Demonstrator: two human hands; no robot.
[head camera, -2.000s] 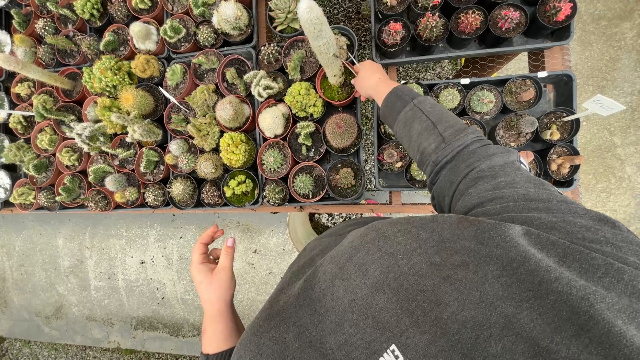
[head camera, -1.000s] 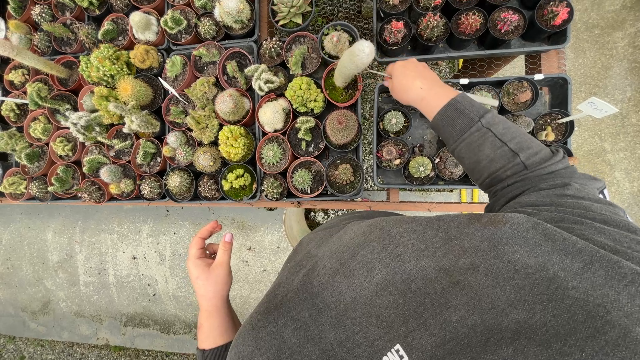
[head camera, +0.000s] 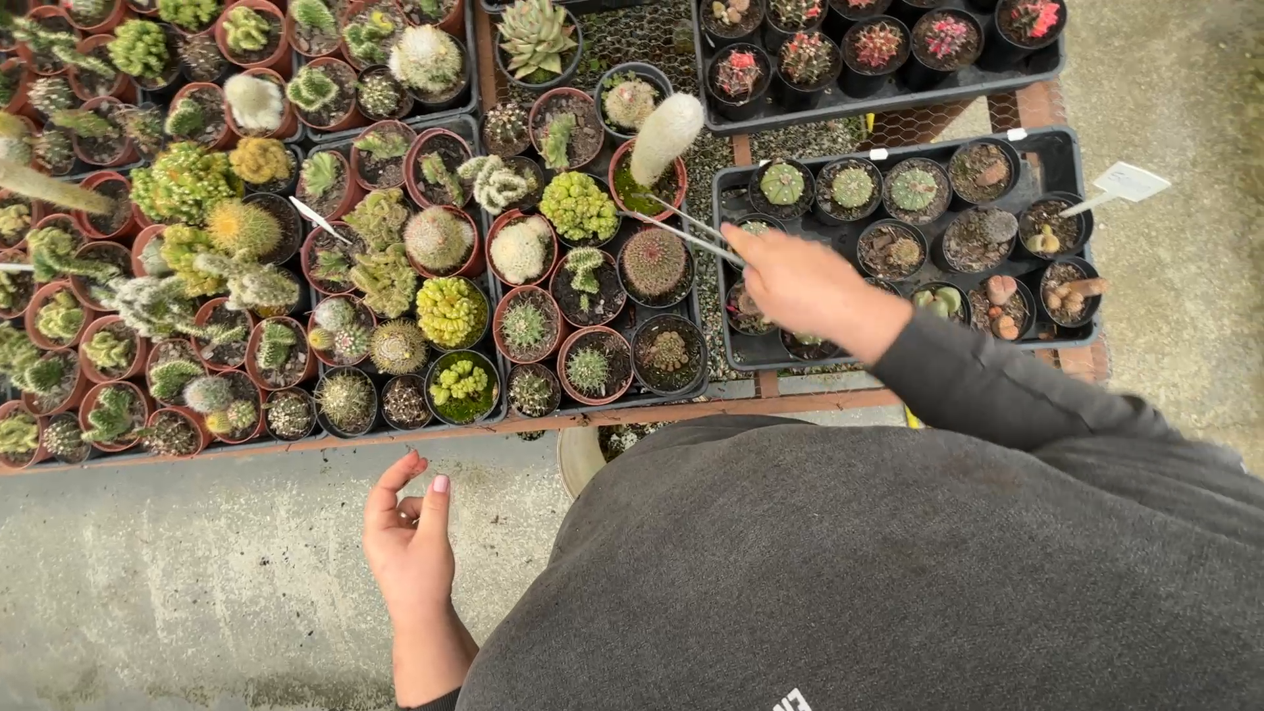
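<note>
Long metal tweezers (head camera: 681, 229) are held in my right hand (head camera: 815, 291), over the left edge of the right-hand tray. Their tips reach to the near side of a terracotta-coloured plastic pot (head camera: 674, 202), which holds a tall white woolly columnar cactus (head camera: 668, 138) and green moss. Whether the tips touch anything in the pot, I cannot tell. Just nearer stands a round brownish cactus (head camera: 655, 265) in a black pot. My left hand (head camera: 410, 533) hangs over the concrete floor in front of the bench, fingers curled loosely apart, with nothing in it.
Trays of small potted cacti crowd the bench at left. A black tray (head camera: 1047, 163) of succulents with a white plant label (head camera: 1131, 183) lies at right; another tray (head camera: 889, 99) holds pink-topped cacti. The bench's wooden edge (head camera: 829, 401) runs before me, above a large round pot (head camera: 580, 459).
My right hand was closer to the woolly cactus two seconds ago, then moved right over the succulent tray with the tweezers. Now the tips point lower in its pot. My left hand stays about where it was.
</note>
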